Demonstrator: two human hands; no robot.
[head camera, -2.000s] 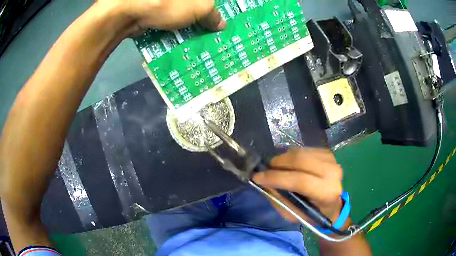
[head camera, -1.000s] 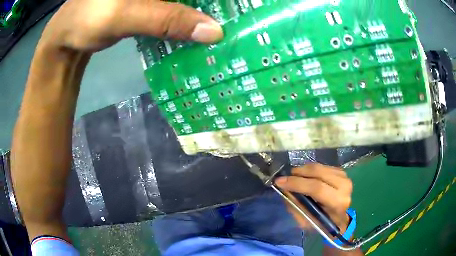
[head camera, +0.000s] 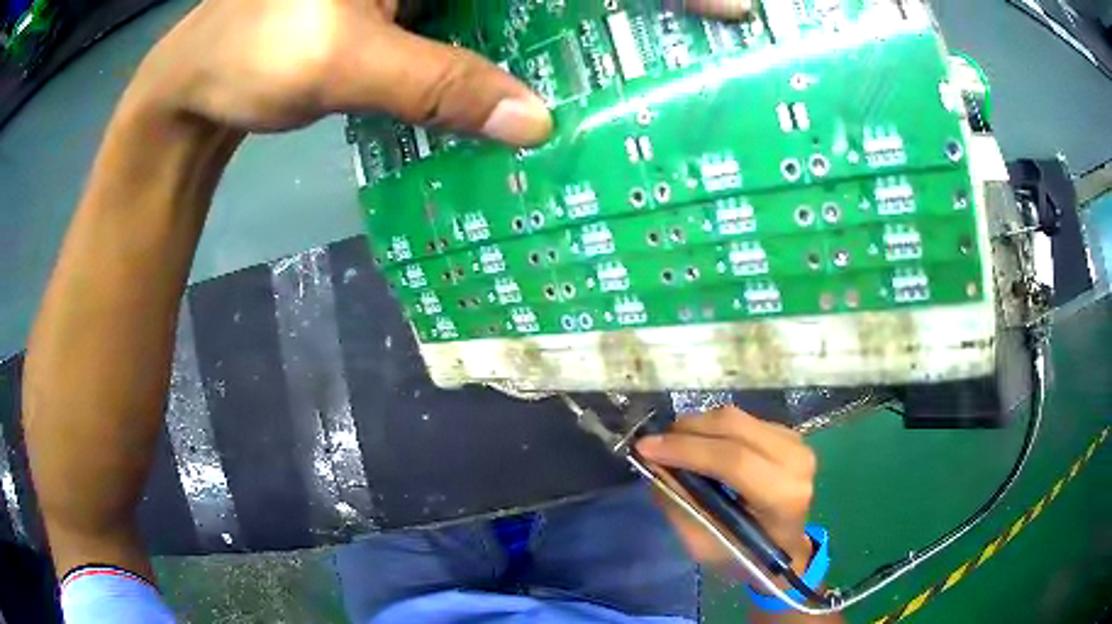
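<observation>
A green PCB panel with rows of white print and a stained pale strip along its near edge is held up close to the camera. My left hand grips its upper left part, thumb on the face. My right hand holds the black-handled soldering iron, with the silvery solder feed tube along it. The iron's front end points up-left to the panel's near edge; its tip is hidden behind the strip. The solder dross cup is almost wholly hidden under the panel.
A black mat strip with silvery tape bands lies under the panel. The feeder is at the right, partly covered by the panel, with its cable looping down to the iron. A blue wrist strap is on my right wrist.
The panel has come up nearer the camera and been tilted, covering the cup, iron stand and sponge. The iron's tip, earlier seen over the cup, is now behind the panel's edge.
</observation>
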